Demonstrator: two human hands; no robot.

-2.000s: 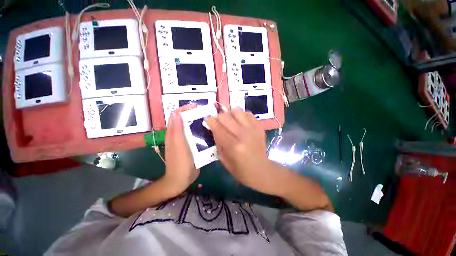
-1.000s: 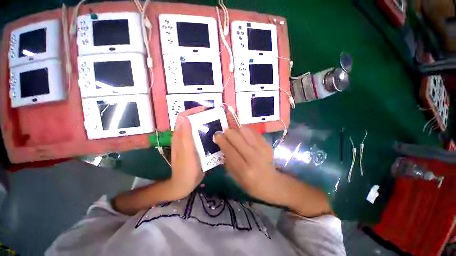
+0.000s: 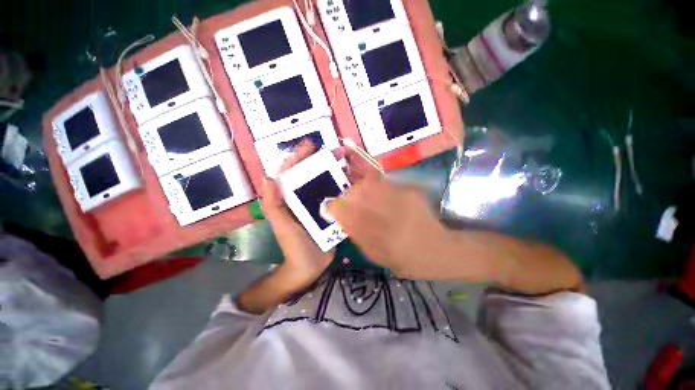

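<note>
A white handheld screen unit [image 3: 303, 180] with a dark screen is tilted above the near edge of the foam tray. My left hand [image 3: 293, 232] holds it by its left side and from below. My right hand [image 3: 392, 221] is over its right side, fingers bent, with the fingertips on the screen. A small white piece, likely a cleaning cloth [image 3: 328, 209], shows at those fingertips. Most of the cloth is hidden by the fingers. The pink-red foam tray [image 3: 141, 232] holds rows of similar units, and one of them is partly covered by my left fingers.
A pale bottle with a metal cap [image 3: 488, 52] stands beyond the tray's right edge. Clear crinkled film [image 3: 491, 187] glints on the green mat. Loose cords [image 3: 618, 169] and a white scrap [image 3: 667, 224] lie at right. Cords [image 3: 328, 57] run between the rows.
The view has turned, so the tray appears tilted, its right end higher. The held unit is more slanted. Both hands keep their hold, and the right fingertips remain on the screen.
</note>
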